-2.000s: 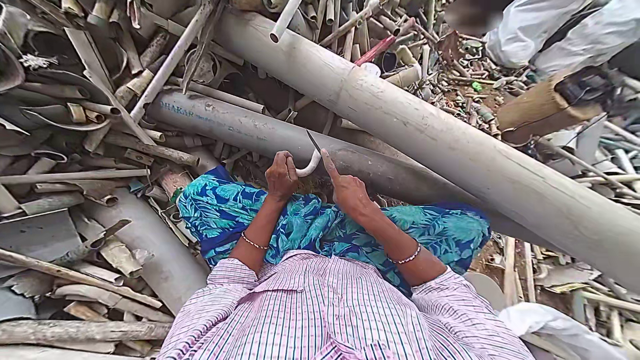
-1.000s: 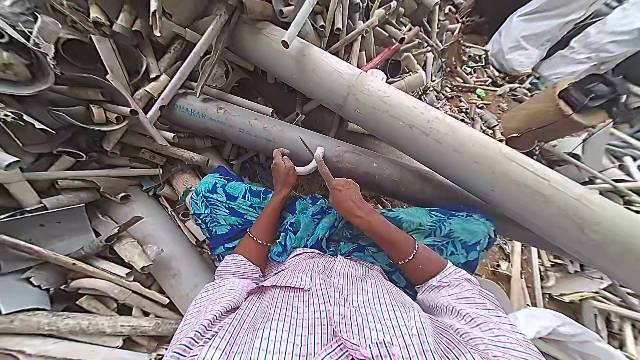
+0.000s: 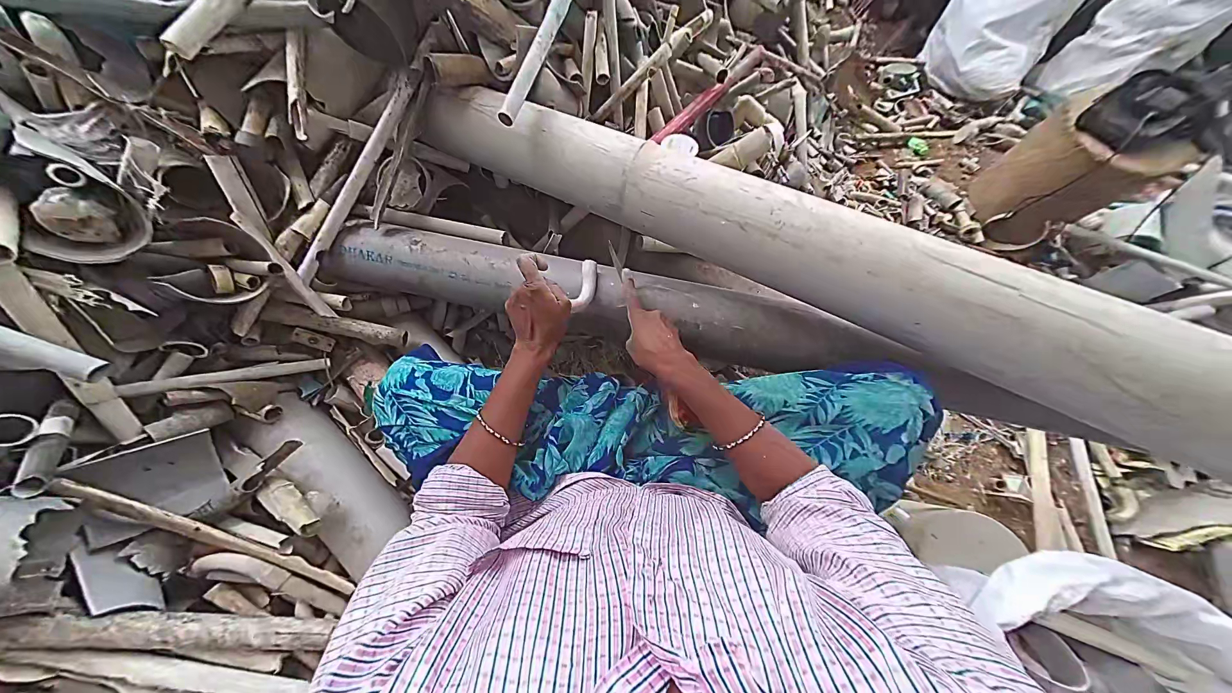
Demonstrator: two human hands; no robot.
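My left hand (image 3: 537, 306) is closed on a short, curved, pale plastic pipe piece (image 3: 585, 286), whose bent end sticks out to the right and points up. My right hand (image 3: 656, 339) grips a knife (image 3: 618, 262); its thin blade points up and stands just right of the curved piece, apart from it. The index finger lies along the blade's lower part, and the handle is mostly hidden under the hand. Behind both hands lies a grey plastic pipe (image 3: 443, 265) with blue print.
A long, thick pale pipe (image 3: 770, 226) slants across beyond my hands. Scrap pipe pieces (image 3: 183, 472) heap up at the left. A brown cylindrical container (image 3: 1049, 173) and white sacks (image 3: 1001, 43) stand at the upper right; another white sack (image 3: 1088, 587) lies at the lower right.
The knife blade has come away from the curved piece, which it met or crossed before. The curved end now points up between my hands, and my hands are slightly farther apart.
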